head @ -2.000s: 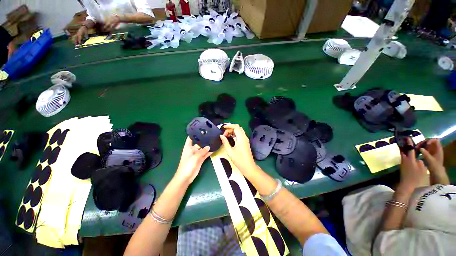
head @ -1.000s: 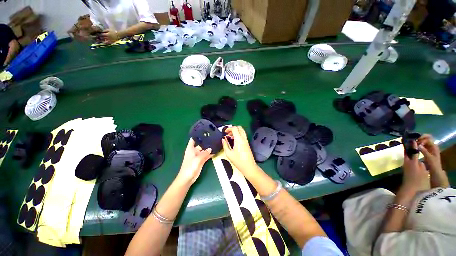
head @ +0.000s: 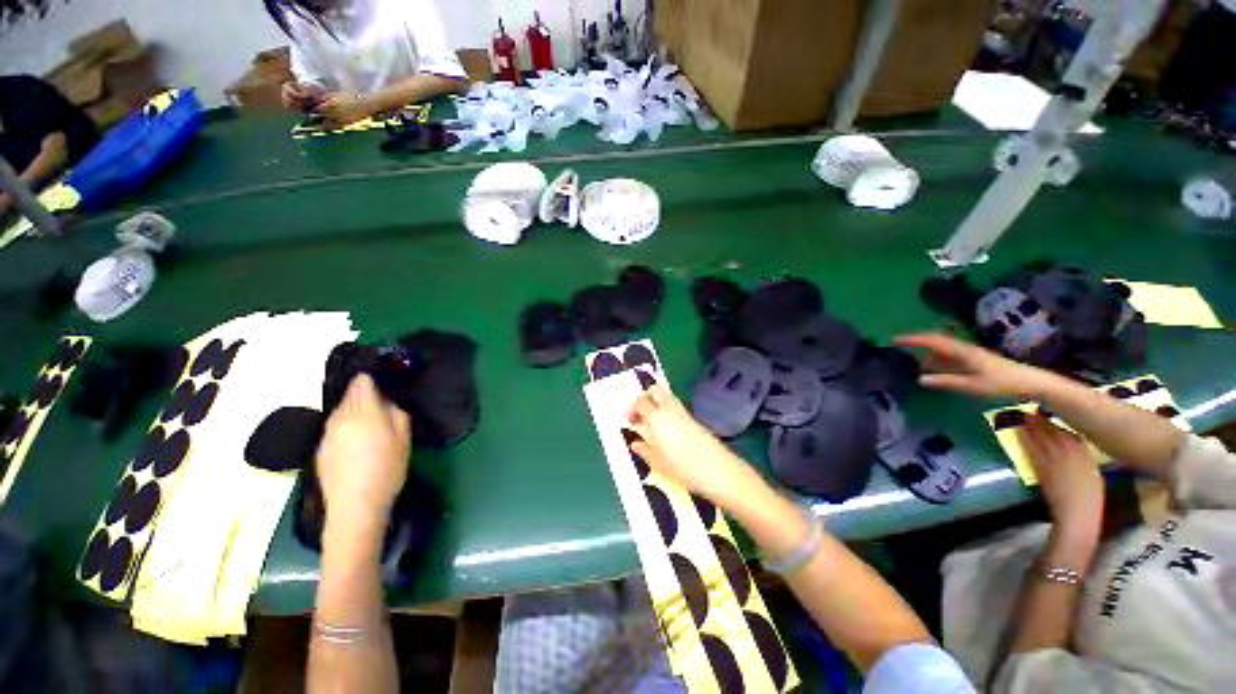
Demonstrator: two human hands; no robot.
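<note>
My left hand point(head: 363, 454) is over the left pile of black fan bases point(head: 441, 386); its fingers point into the pile and what they touch is hidden. My right hand point(head: 674, 437) rests its fingertips on the pad sheet point(head: 689, 576), at a black foot pad near the sheet's upper part. The sheet runs from the bench over its front edge. Several fan bases point(head: 546, 334) lie just beyond the sheet. Another pile of fan bases point(head: 823, 441) lies right of my right hand.
A stack of pad sheets point(head: 217, 488) lies at the left. White fan heads point(head: 620, 210) stand along the bench centre. A white post point(head: 1010, 176) rises at the right. A neighbour's hand point(head: 969, 366) reaches toward the right pile. White fan blades point(head: 583, 106) lie at the far side.
My left hand has moved from the fan base at the centre to the left pile. A base now lies beyond the sheet. My right hand has moved down onto the sheet. The fan heads shifted left.
</note>
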